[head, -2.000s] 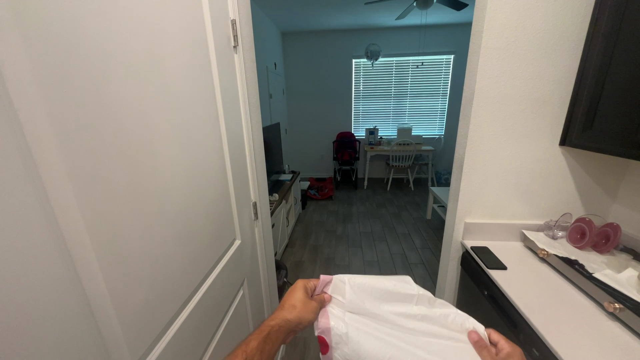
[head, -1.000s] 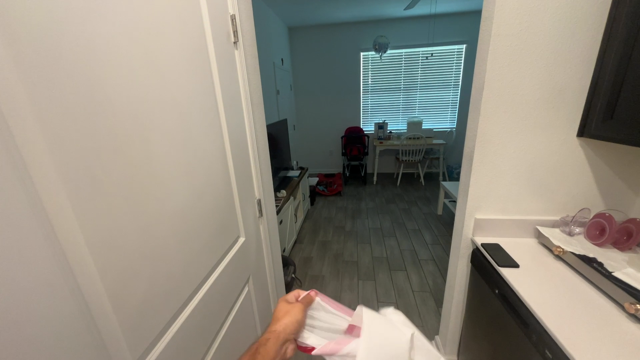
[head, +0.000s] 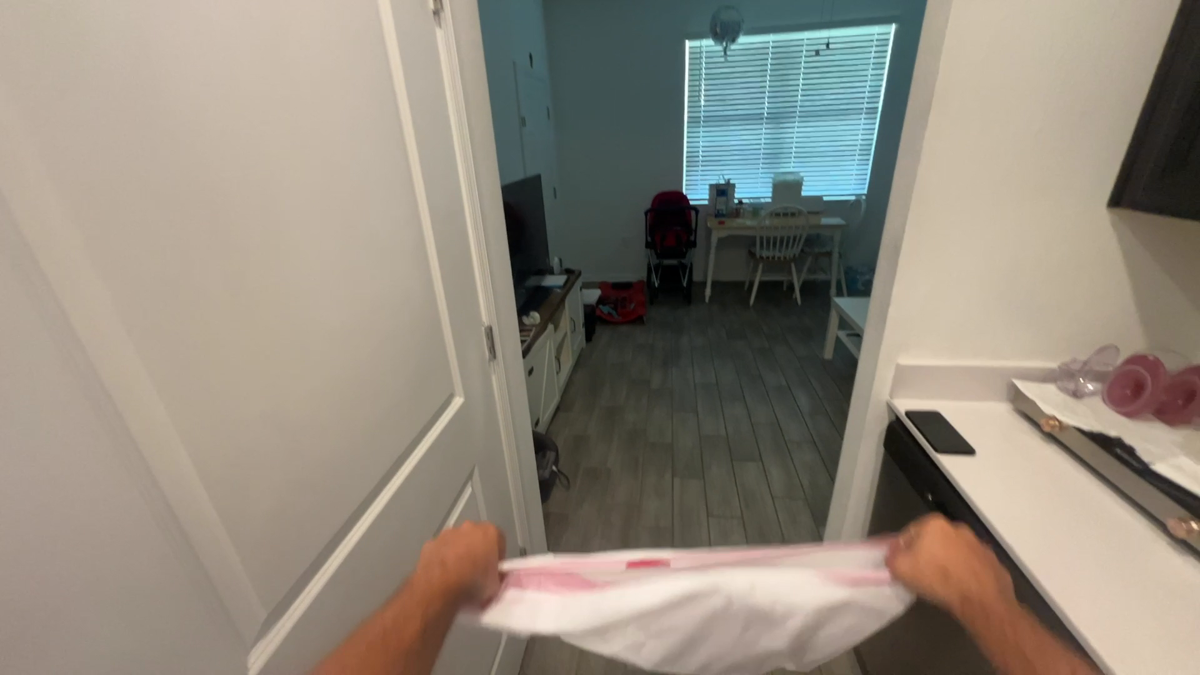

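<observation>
A white plastic bag (head: 712, 614) with a pinkish top edge and a small red mark stretches sideways at the bottom of the view. My left hand (head: 461, 564) grips its left corner, beside the white door. At the right corner, my right hand (head: 952, 562) is closed on the same edge, near the counter front. The bag sags between the two fists and is slightly blurred.
A white panel door (head: 309, 309) stands at the left. The white counter (head: 1059, 525) at right holds a black phone (head: 940, 432), a tray (head: 1106, 459) and pink glassware (head: 1135, 384). Beyond the doorway are a grey plank floor (head: 675, 422), a TV cabinet (head: 555, 361) and a stroller (head: 670, 230).
My hands have spread apart, pulling the bag's edge wide; a second ago it was bunched by my left hand. My right hand, not clearly visible then, shows at the right.
</observation>
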